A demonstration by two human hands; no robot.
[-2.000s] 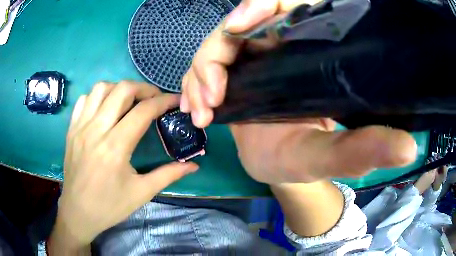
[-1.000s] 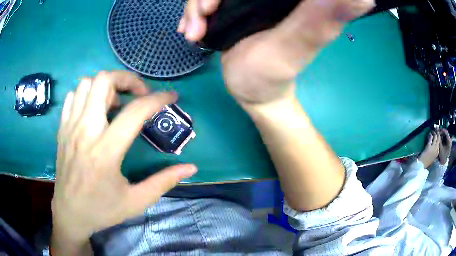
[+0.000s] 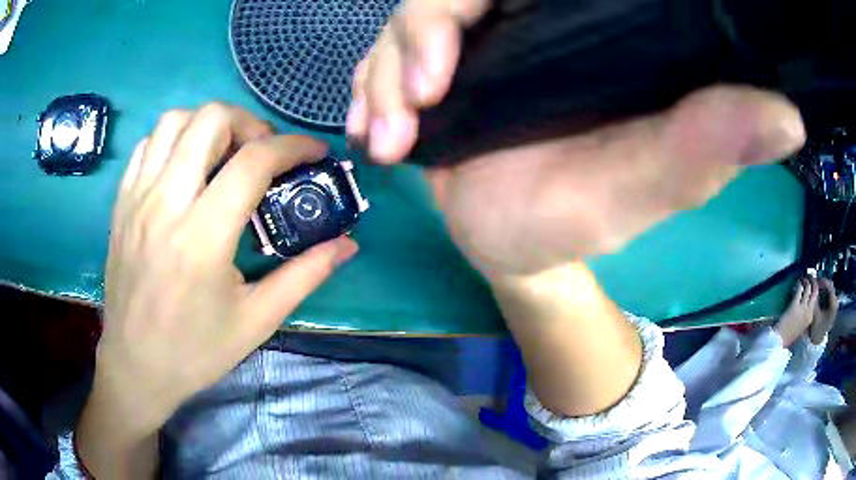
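A watch body (image 3: 308, 208) with a glossy black back, a round sensor ring and pinkish lugs lies back side up on the green mat. My left hand (image 3: 192, 234) holds it by its edges, with the fingers at the upper side and the thumb at the lower side. My right hand (image 3: 563, 187) is wrapped around a thick black electric screwdriver (image 3: 582, 84), right of and above the watch. The screwdriver is large and blurred, close to the camera. Its bit does not show clearly.
A round dark screw tray (image 3: 305, 61) with small holes lies beyond the watch, partly behind my right hand. A second black watch body (image 3: 71, 134) lies at the far left. A black cable (image 3: 741, 292) and dark equipment are at the right. A person's hand (image 3: 802, 305) shows at lower right.
The watch has turned and my left fingers have closed on it. My right hand with the screwdriver went up towards the tray, then came back down and right.
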